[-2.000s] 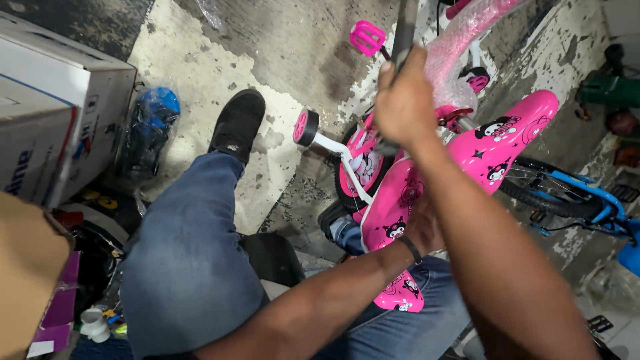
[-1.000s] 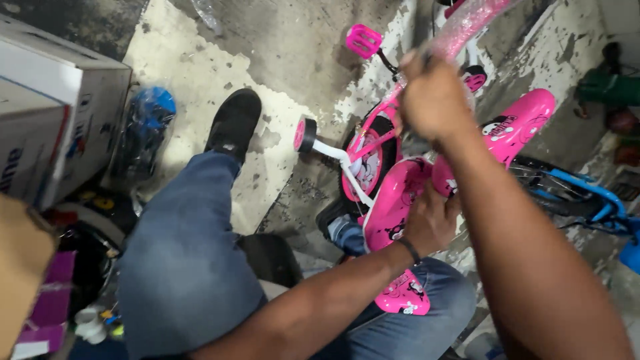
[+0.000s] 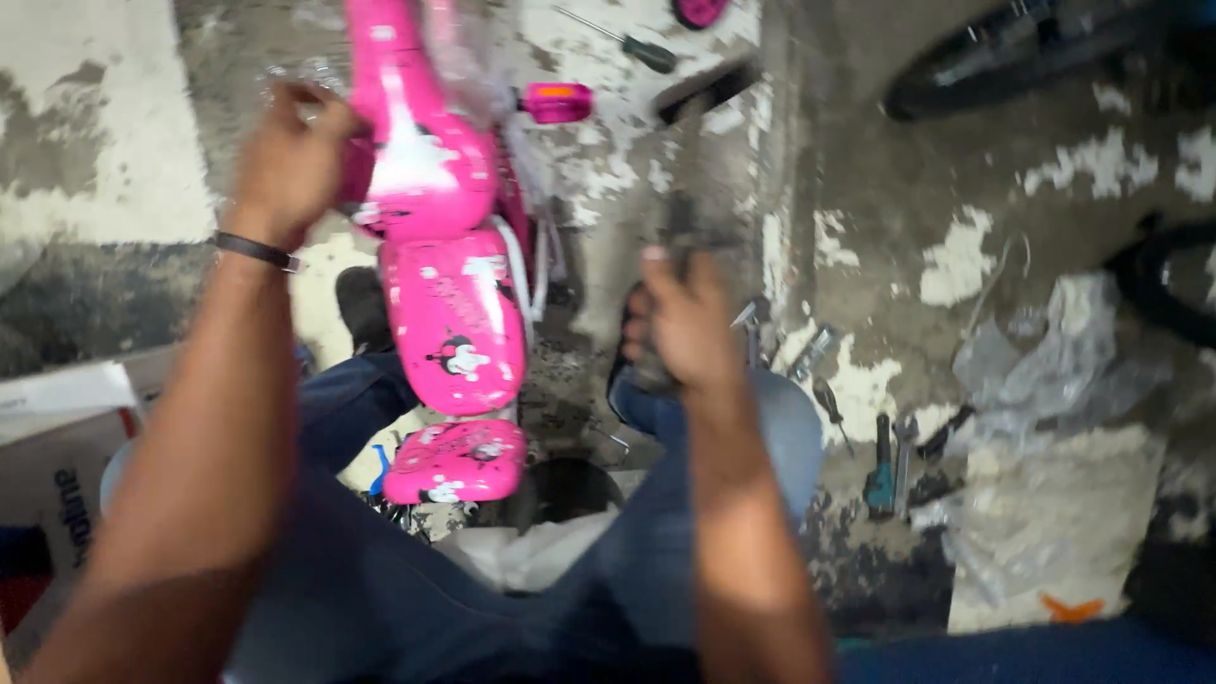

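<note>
A pink child's bicycle stands between my legs, its saddle (image 3: pixel 432 180) pointing away from me. Behind the saddle are a printed pink rear seat (image 3: pixel 456 318) and a smaller pink pad (image 3: pixel 456 463). At the saddle's left side, my left hand (image 3: pixel 299 157) has curled fingers against a pink part; blur hides whether it grips. My right hand (image 3: pixel 679 318), right of the bicycle, is closed around the blurred handle of what looks like a mallet with a dark head (image 3: pixel 708 90). A pink pedal (image 3: pixel 558 103) sticks out beside the frame, near clear plastic wrap (image 3: pixel 458 57).
A screwdriver (image 3: pixel 649 54) lies on the floor ahead. More tools, among them a wrench (image 3: pixel 904 451) and a teal-handled tool (image 3: pixel 882 470), lie right of my knee. Crumpled plastic (image 3: pixel 1045 361) and black tires (image 3: pixel 969 71) are farther right. A carton (image 3: pixel 57 475) stands at left.
The view has swung strongly. My hands, close together over the pink seat earlier, are now apart on either side of the bicycle. The bicycle has turned relative to my legs.
</note>
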